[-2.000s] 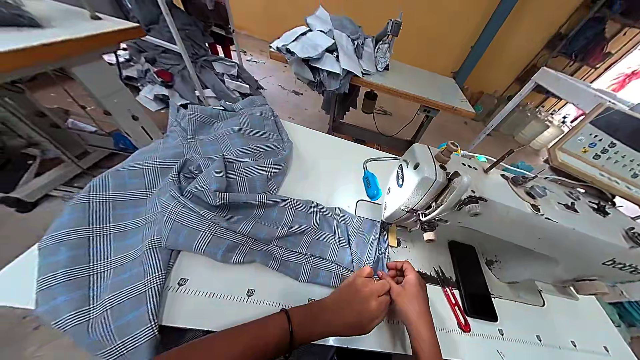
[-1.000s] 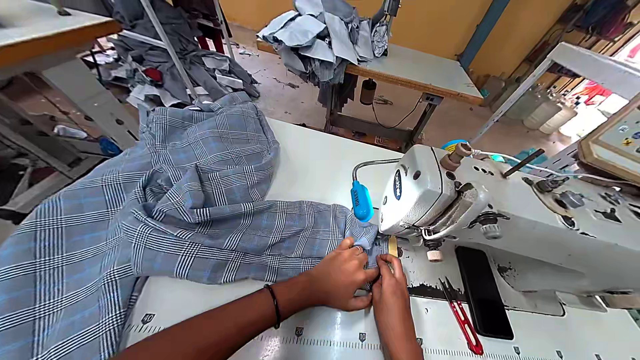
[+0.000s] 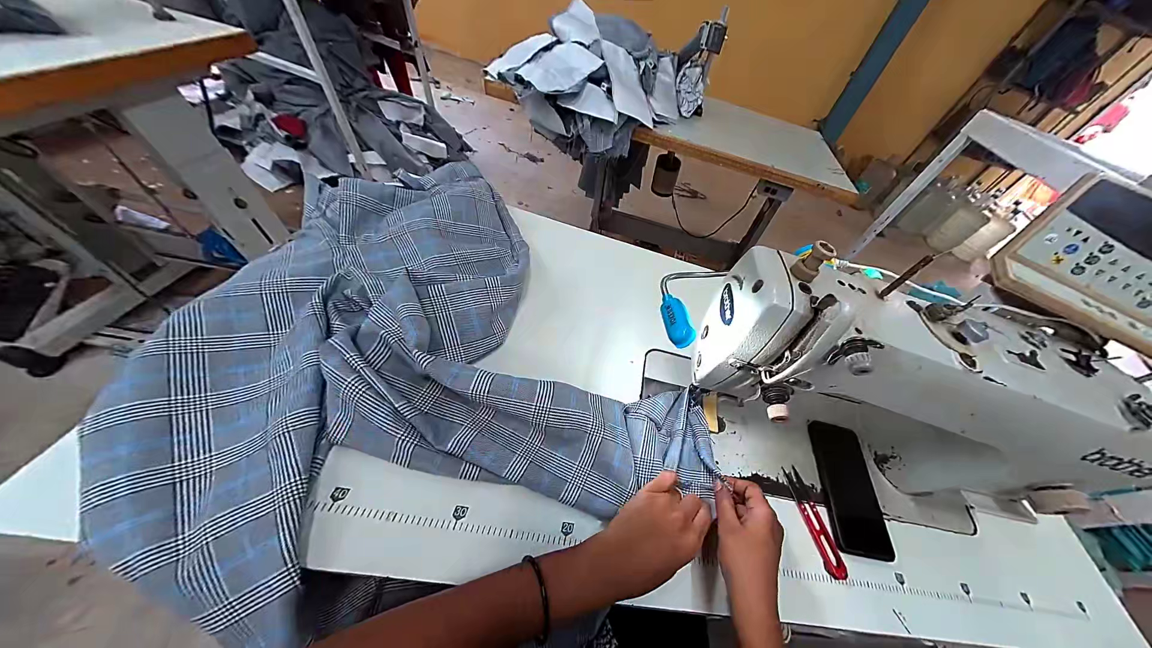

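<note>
A grey-and-blue plaid garment (image 3: 423,360) lies across the sewing machine table, its narrow end reaching under the head of a Brother sewing machine (image 3: 756,315). My left hand (image 3: 661,531), with a dark band on its wrist, pinches the edge of that narrow end. Close beside it on the right, my right hand (image 3: 747,522) pinches the same edge between thumb and fingers. Both hands are just in front of the needle area, which the cloth and machine head partly hide. Red thread snips (image 3: 821,535) lie right of my right hand, beside a black phone (image 3: 850,490).
A blue lamp (image 3: 677,321) on a bent metal arm stands by the machine head. The machine's control panel (image 3: 1089,243) is at the right. Behind, another table (image 3: 765,148) bears piled grey cloth pieces (image 3: 594,76). More cloth (image 3: 351,108) lies heaped at the back left.
Compared with a second ago, both hands are nearer the table's front edge and farther from the needle area, drawing the cloth end with them. Both still pinch the cloth.
</note>
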